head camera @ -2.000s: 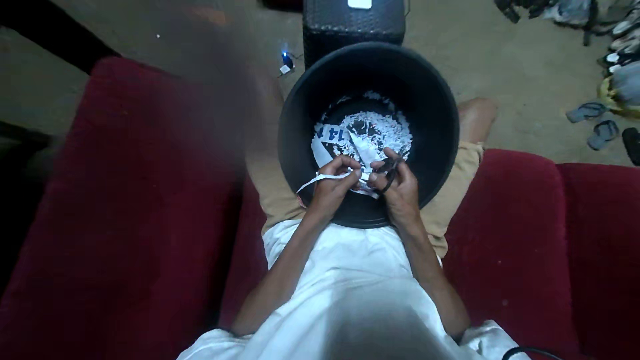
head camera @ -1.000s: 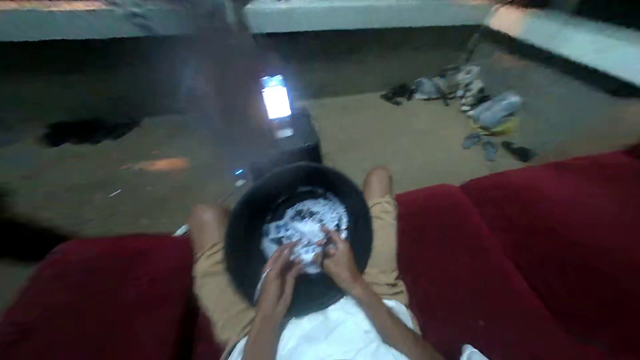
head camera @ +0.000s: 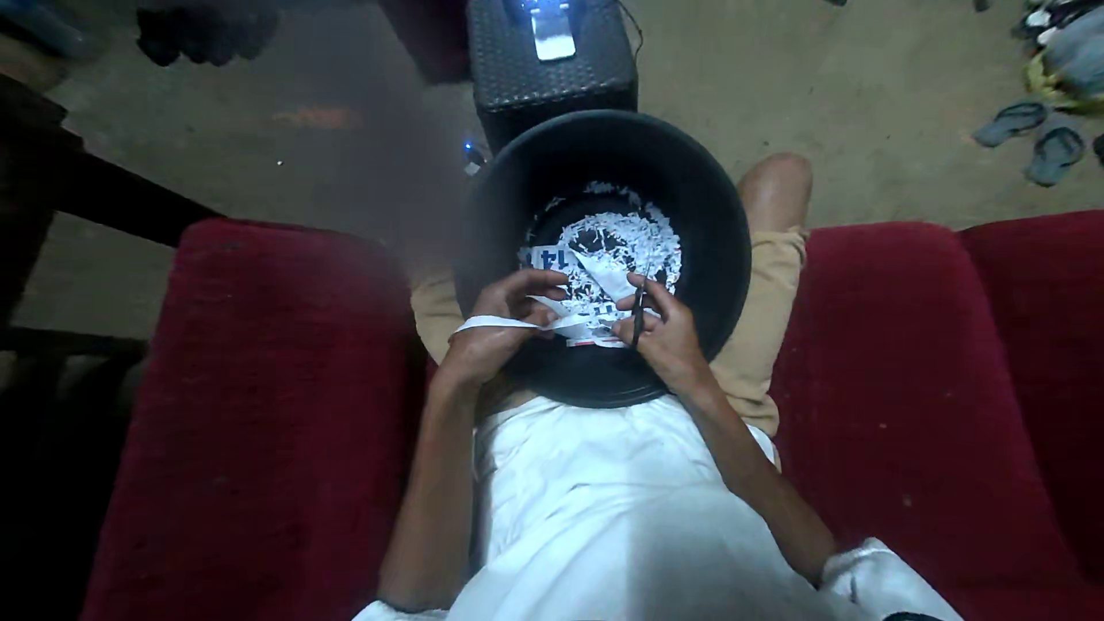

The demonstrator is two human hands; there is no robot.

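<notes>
A round black plastic tub (head camera: 604, 379) rests between the knees, with many small white paper cuttings (head camera: 647, 237) and larger printed paper pieces (head camera: 552, 258) inside it. Over its near left part, my left hand (head camera: 504, 323) pinches a long white paper strip (head camera: 496, 322), one end of which lies across the back of the hand. On the right my right hand (head camera: 664, 332) holds small dark scissors (head camera: 639, 315) by the strip's other end. Whether the blades are apart is too small to tell.
Beyond the tub stands a dark woven-textured box (head camera: 552, 86) with a lit phone (head camera: 552, 33) on it. Red sofa cushions (head camera: 285, 414) lie on both sides. Grey flip-flops (head camera: 1054, 153) and a pile of bags (head camera: 1074, 60) are on the floor at the upper right.
The view tilted up toward the room one second ago and is now back down over the tub. Both hands stay at the tub.
</notes>
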